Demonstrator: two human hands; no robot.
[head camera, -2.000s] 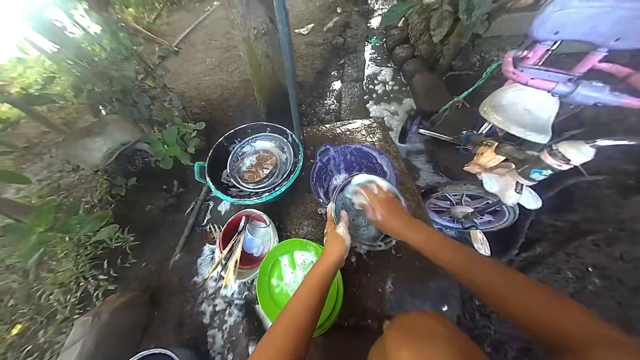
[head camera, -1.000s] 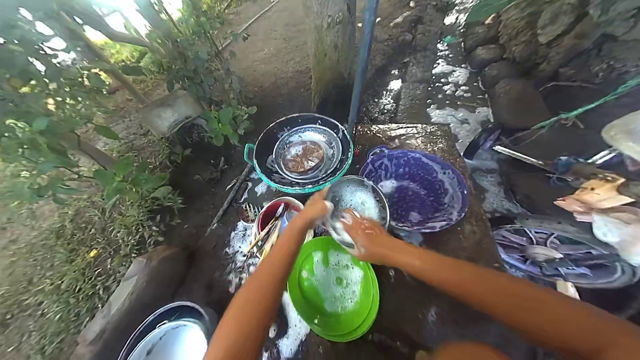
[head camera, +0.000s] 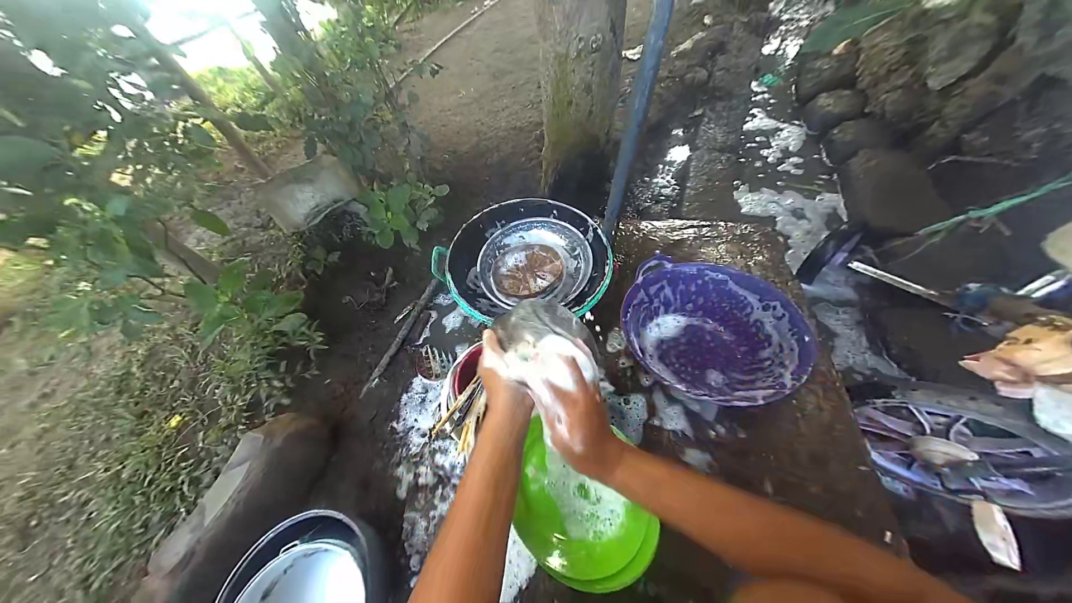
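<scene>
My left hand (head camera: 505, 373) grips the near left edge of a grey metal bowl (head camera: 544, 316). Suds cover my right hand (head camera: 569, 402), which presses against the same bowl; whether it holds a sponge cannot be told. Below the hands lie green plastic plates (head camera: 586, 519) with foam on them. A purple plastic basin (head camera: 720, 331), soapy inside, stands to the right. Beyond the bowl, a dark basin with a teal rim (head camera: 458, 293) holds a metal dish (head camera: 578, 243) with brown matter in its middle. Partly behind my left hand is a red-lined container (head camera: 466, 373) with wooden-handled utensils.
These things stand on a wet, sudsy slab (head camera: 770, 469). A blue pole (head camera: 641, 109) and a tree trunk (head camera: 579, 92) rise behind. At the lower left is a pot of whitish liquid (head camera: 310, 574). A wheel (head camera: 963, 448) lies right, rocks (head camera: 892, 188) behind it, plants at left.
The metal bowl was beside the purple basin, its inside showing; now it is tilted up near the teal-rimmed basin, with both hands still on it. The view has shifted.
</scene>
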